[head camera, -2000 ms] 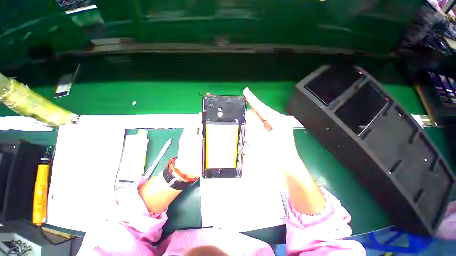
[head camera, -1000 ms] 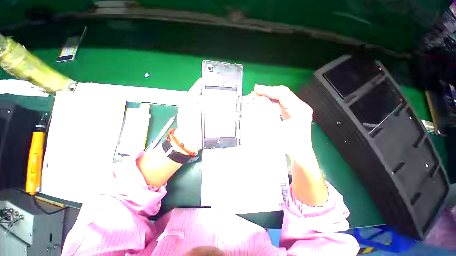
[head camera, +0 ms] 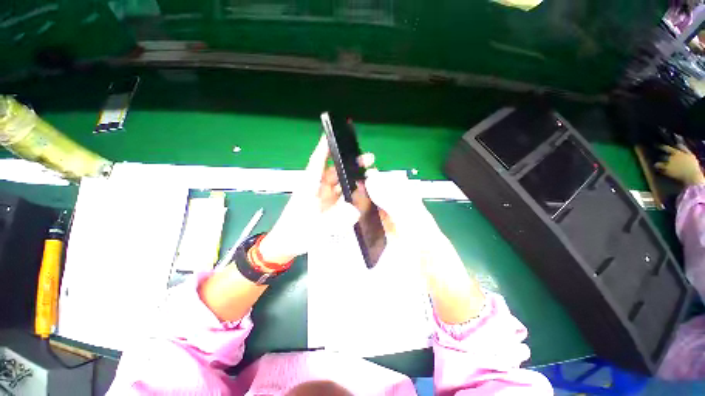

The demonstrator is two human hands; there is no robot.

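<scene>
A black smartphone (head camera: 355, 189) is held up tilted at the centre, its narrow side edge and dark glossy face showing. My left hand (head camera: 313, 205) holds it from the left; a black strap and a red cord are on that wrist. My right hand (head camera: 402, 220) is at the phone's right side, with a fingertip at its upper part. Both hands are overexposed, so the exact finger contact is hard to see. The phone's back is hidden.
A black compartmented tray (head camera: 556, 240) with dark phones in its upper pockets stands at right. White paper (head camera: 116, 255), an orange-handled tool (head camera: 49, 286) and a yellow wrapped tube (head camera: 50, 143) are at left. A phone unit (head camera: 117, 106) lies beyond. Another person's hand (head camera: 680, 164) is far right.
The phone has turned from its open back facing me to a tilted, edge-on pose showing a dark face. Both hands have shifted around it. Another person's hand has appeared at far right.
</scene>
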